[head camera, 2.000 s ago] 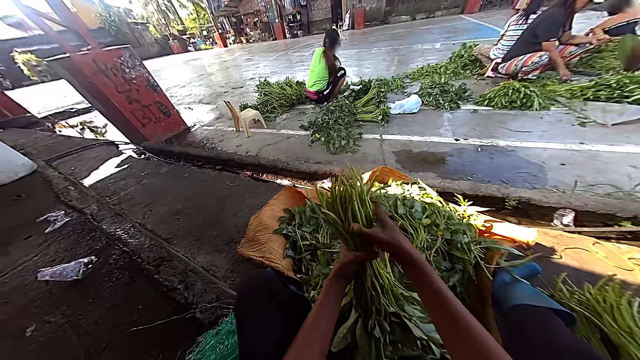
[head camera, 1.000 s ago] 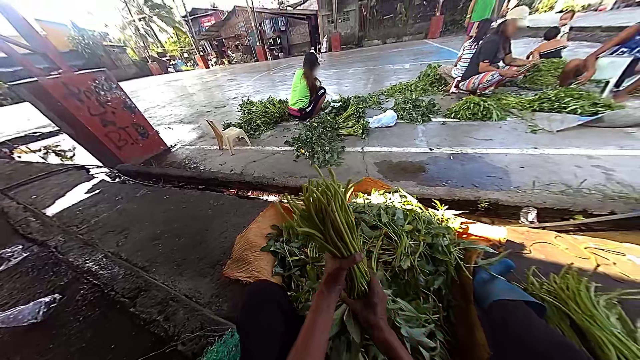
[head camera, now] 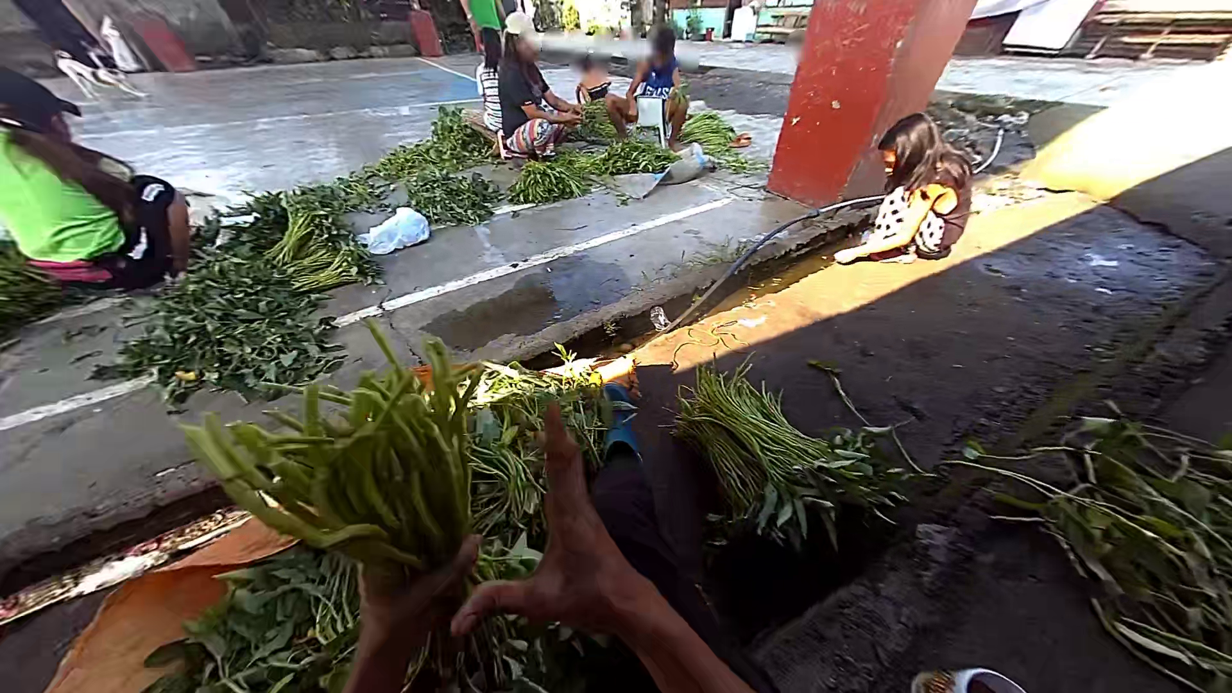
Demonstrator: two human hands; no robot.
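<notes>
A thick bunch of leafy green stems, cut ends up, is gripped in my left hand. Just to its right my right hand is spread, thumb and fingers apart, with nothing in it. Beneath both hands lies a heap of leafy greens on an orange woven sack. The lower part of the held bunch is partly hidden by my hands. A separate bundle of stems rests on the ground right of my leg.
More loose greens lie at the right, near a cup-like container. A drainage gutter with a hose runs ahead. Beyond are a red pillar, a crouching person, several seated people and piles of greens.
My right hand has come off the stems and opened; both hands were on the bunch a second ago. The view has swung right, bringing in the pillar and crouching person.
</notes>
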